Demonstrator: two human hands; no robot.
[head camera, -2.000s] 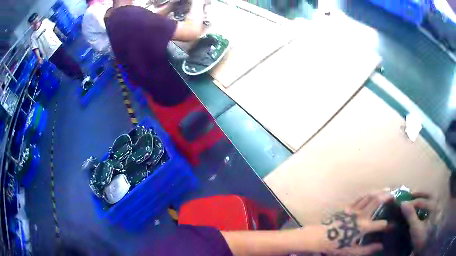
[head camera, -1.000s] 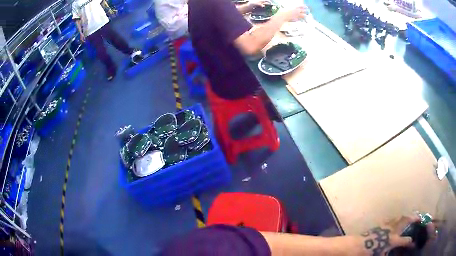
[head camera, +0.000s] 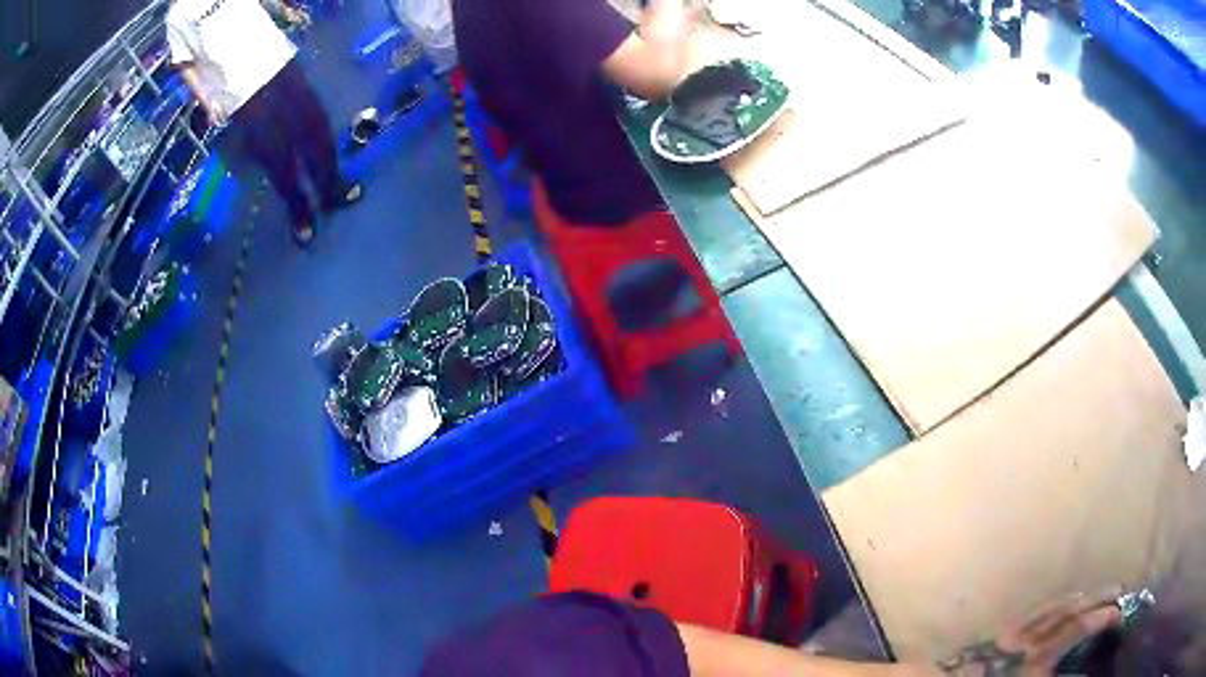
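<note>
My left hand (head camera: 1038, 637), tattooed on its back, is at the bottom right, partly cut off by the lower edge. It rests against a dark green shell, of which a glossy, whitish bit (head camera: 1135, 606) shows beyond the fingertips and a dark part below them. The grip is small and blurred, and most of the shell is hidden or out of the picture. My right hand is not in view.
Brown cardboard (head camera: 979, 503) lies on the green bench (head camera: 807, 384). A white-rimmed green shell (head camera: 721, 113) lies beside a seated person. A blue floor crate (head camera: 489, 463) holds several shells. A red stool (head camera: 648, 556) stands near my arm. Another person stands in the aisle.
The view has swung toward the floor and aisle, so my left hand and the shell sit lower in the picture. My right hand, seen earlier at the shell, has left the view. The person in the aisle appears nearer.
</note>
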